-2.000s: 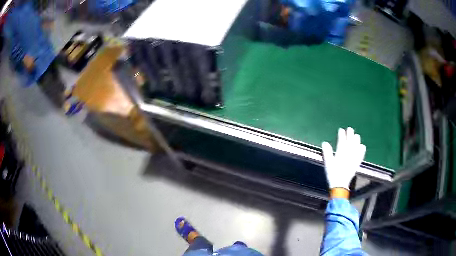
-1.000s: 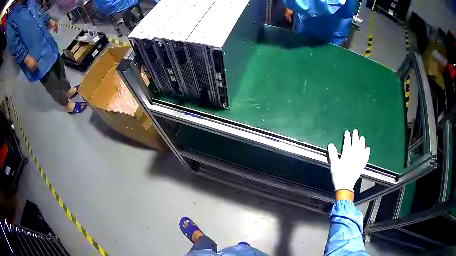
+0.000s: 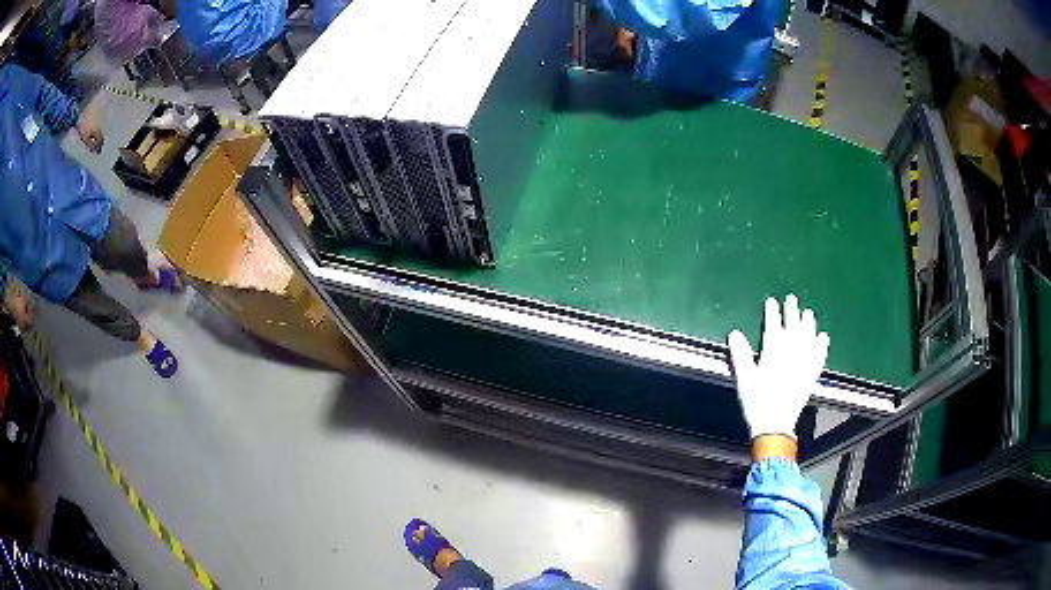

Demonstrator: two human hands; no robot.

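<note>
The trolley cart (image 3: 611,334) stands in front of me, with a silver aluminium frame and a green mat deck (image 3: 715,219). Stacked units (image 3: 386,190) with dark slotted fronts and a white top stand at the deck's left end. My right hand (image 3: 780,371), in a thin white glove, lies flat on the cart's near rail towards its right end, fingers spread and reaching over the mat's edge. It holds nothing. My left hand is not in the picture.
A large open carton (image 3: 236,259) stands left of the cart. A black tote (image 3: 167,148) is behind it. A person in a blue smock (image 3: 46,196) is at the far left; others in smocks are at the top. A second frame (image 3: 1026,369) stands at the right.
The person at the left has moved nearer, towards the left edge. The cart and stacked units sit slightly further left in view. My right hand stays on the rail.
</note>
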